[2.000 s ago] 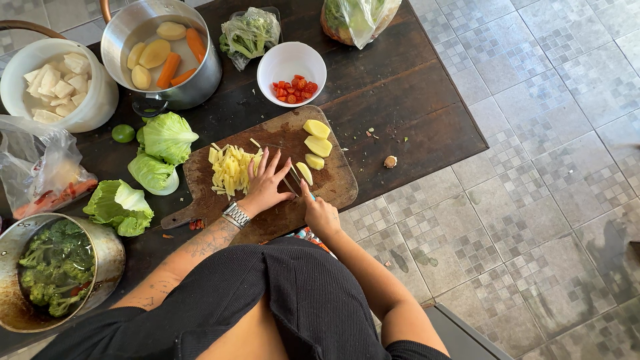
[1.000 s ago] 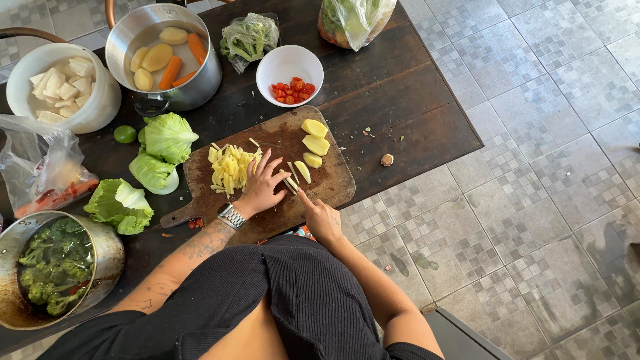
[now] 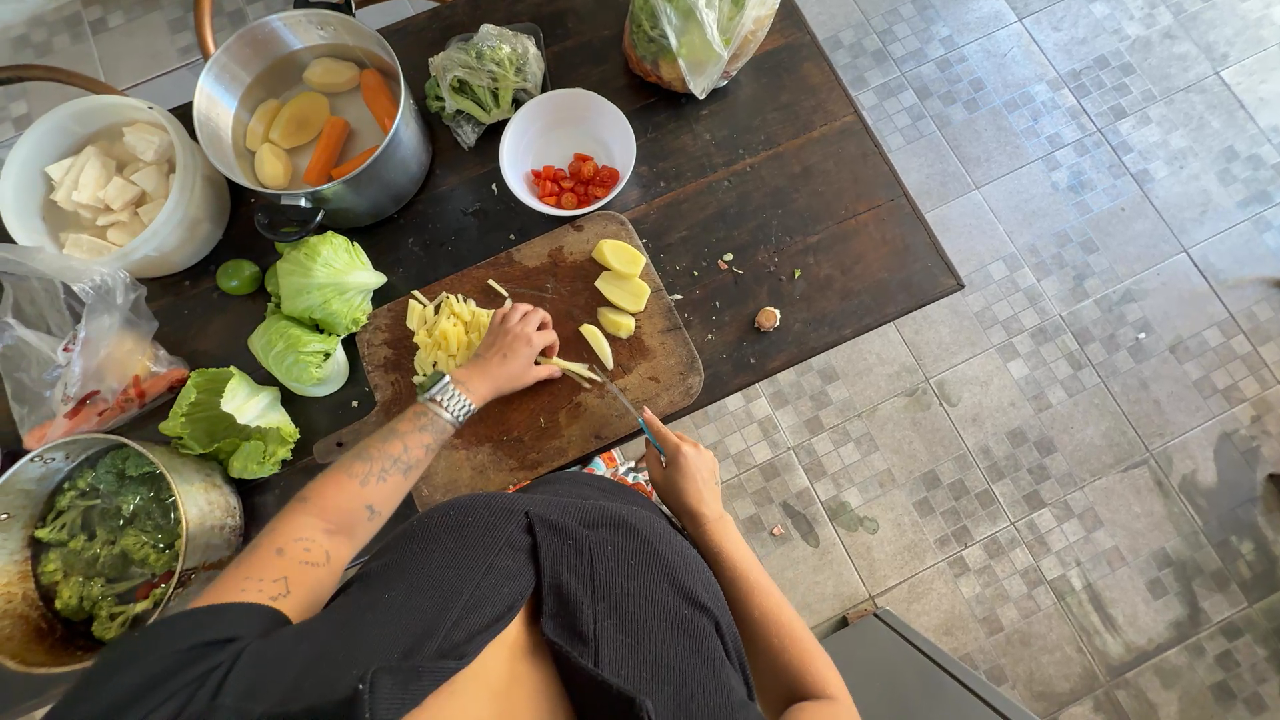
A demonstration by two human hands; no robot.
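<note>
My left hand (image 3: 513, 352), with a metal-band watch at the wrist, holds thin potato strips (image 3: 572, 368) down on the wooden cutting board (image 3: 520, 440). In my right hand (image 3: 683, 472) is the blue handle of a knife (image 3: 625, 398), its blade pointing at the ends of those strips. A pile of cut potato strips (image 3: 447, 333) lies just left of my left hand. Several potato wedges (image 3: 622, 292) rest on the board's right side, one nearer the blade.
Behind the board stand a white bowl of cut tomatoes (image 3: 568, 110) and a steel pot of potatoes and carrots (image 3: 405, 160). Lettuce (image 3: 325, 283), a lime (image 3: 239, 276), a tub of white chunks (image 3: 200, 215), a bag (image 3: 70, 300) and a broccoli pot (image 3: 215, 510) are left. The table edge is right.
The knife has moved back from beside my left fingers toward the board's near right edge, and the right hand has drawn away from the left. The strips under my left fingers now show fanned out.
</note>
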